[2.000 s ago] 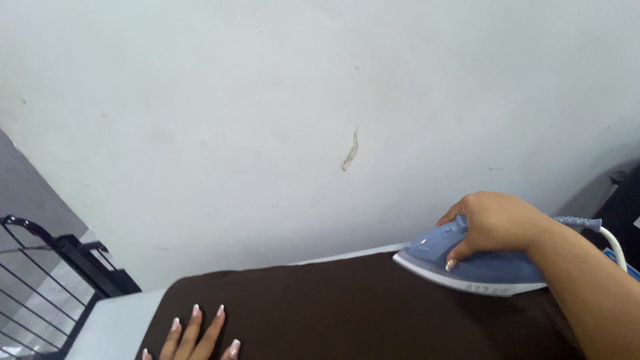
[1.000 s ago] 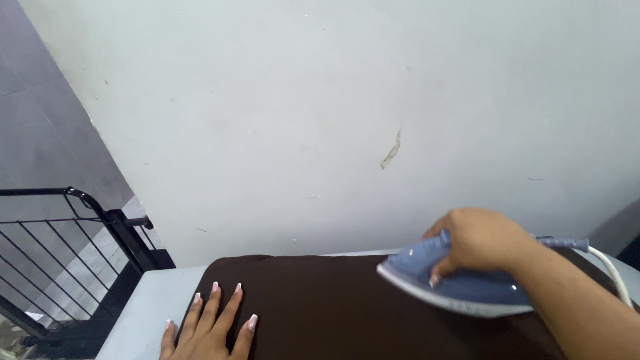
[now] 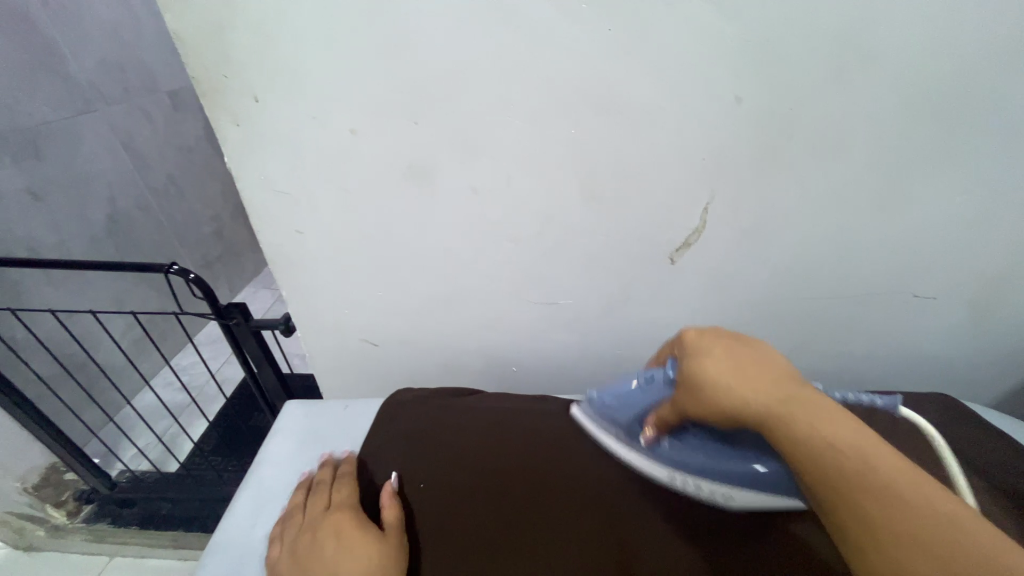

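Dark brown fabric (image 3: 496,480) lies spread over a pale table or board (image 3: 296,440). On the fabric's right part rests a blue clothes iron (image 3: 704,456), its tip pointing left toward the wall side. My right hand (image 3: 728,384) is closed around the iron's handle, and a white cord leaves the iron's rear at the right. My left hand (image 3: 340,520) lies palm down at the fabric's left edge, partly on the pale surface, with the thumb apart on the fabric. The iron's soleplate is hidden against the cloth.
A light wall (image 3: 496,200) with scuffs rises directly behind the board. To the left stands a black metal safety gate (image 3: 232,320) with thin bars, with a grey wall (image 3: 96,160) and light floor tiles beyond it.
The left hand has shifted left to the fabric's edge, its fingers closer together than one second ago. The right hand still holds the iron on the fabric. The view has swung left.
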